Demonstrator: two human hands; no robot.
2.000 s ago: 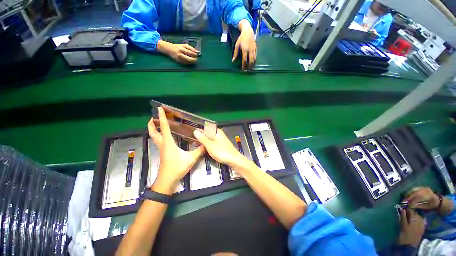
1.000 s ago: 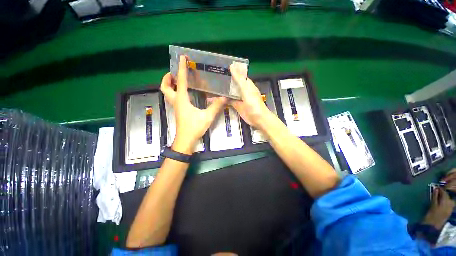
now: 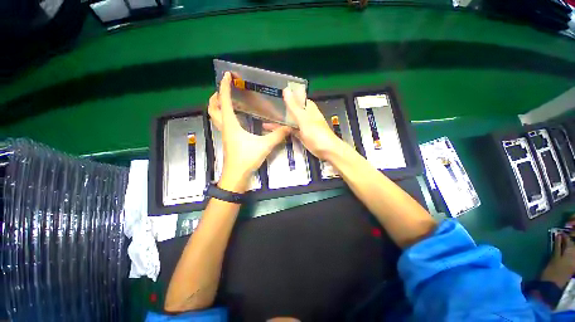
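A silver-grey display module [image 3: 261, 97] is held up above the black foam tray, its back with a black flex cable [image 3: 263, 88] and orange end facing me. My left hand [image 3: 243, 141] grips its left end and lower edge. My right hand [image 3: 309, 126] grips its right end, fingers over a pale patch there. The black foam tray [image 3: 287, 192] lies below with several silver modules in a row of slots; my hands partly cover the middle ones.
A tall ridged clear plastic stack [image 3: 63, 233] stands at left, with a crumpled white cloth [image 3: 144, 248] beside it. A black mat [image 3: 290, 258] lies under my forearms. Right of the tray lie a separate bright module or frame [image 3: 450, 177] and a black tray [image 3: 507, 188] with phone frames. Another person's hand [image 3: 560, 261] shows at far right.
My view has tilted down, so the person opposite is mostly out of the picture. The held module now shows its back more squarely. Both hands keep their hold.
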